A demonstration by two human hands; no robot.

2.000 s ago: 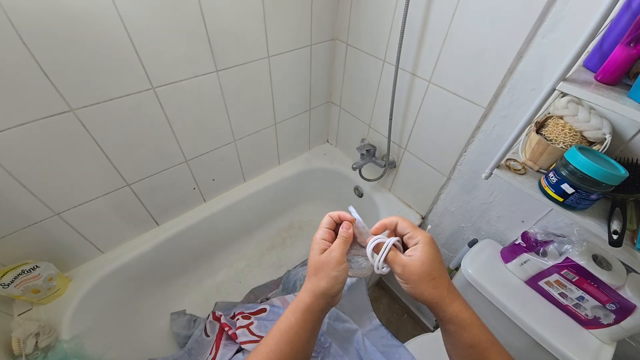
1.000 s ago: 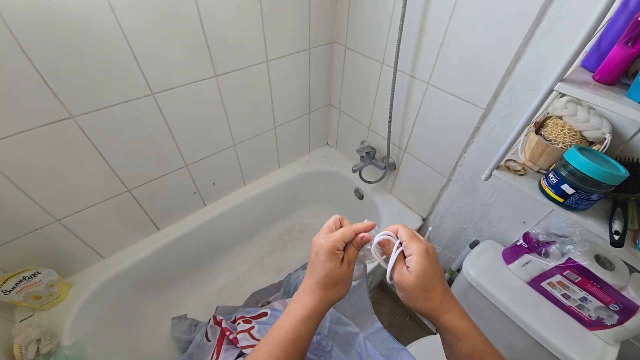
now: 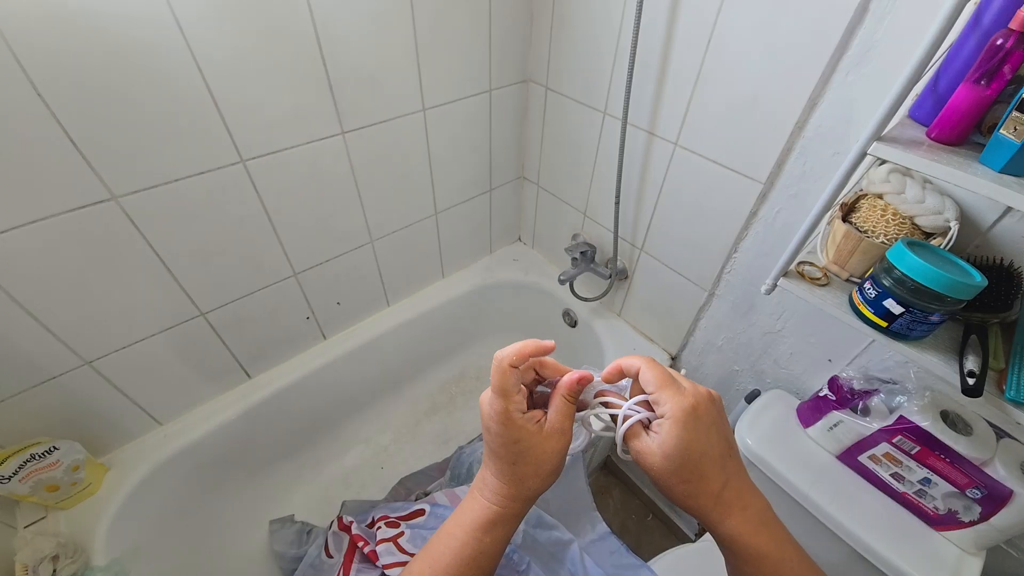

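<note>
Both hands meet over the near side of the bathtub. Several white plastic rings (image 3: 622,420) are looped on the fingers of my right hand (image 3: 680,428), which also pinches a piece of thin clear plastic (image 3: 592,386). My left hand (image 3: 528,420) has its thumb and fingers on the other side of that plastic. Below the hands a pale blue-grey shower curtain (image 3: 552,528) with a red and white print hangs over the tub edge and lies partly inside the tub. Whether the plastic is part of the curtain cannot be told.
The white bathtub (image 3: 264,432) has a mixer tap (image 3: 588,264) and shower hose at its far end. At right stand a toilet cistern (image 3: 768,432) with packed paper rolls (image 3: 920,460) and shelves (image 3: 848,308) with a jar, hairbrush and bottles. A yellow pack (image 3: 52,472) sits at the left corner.
The fingers have shifted on the clear plastic, and the left hand's index finger is now raised. The rings stay with the right hand.
</note>
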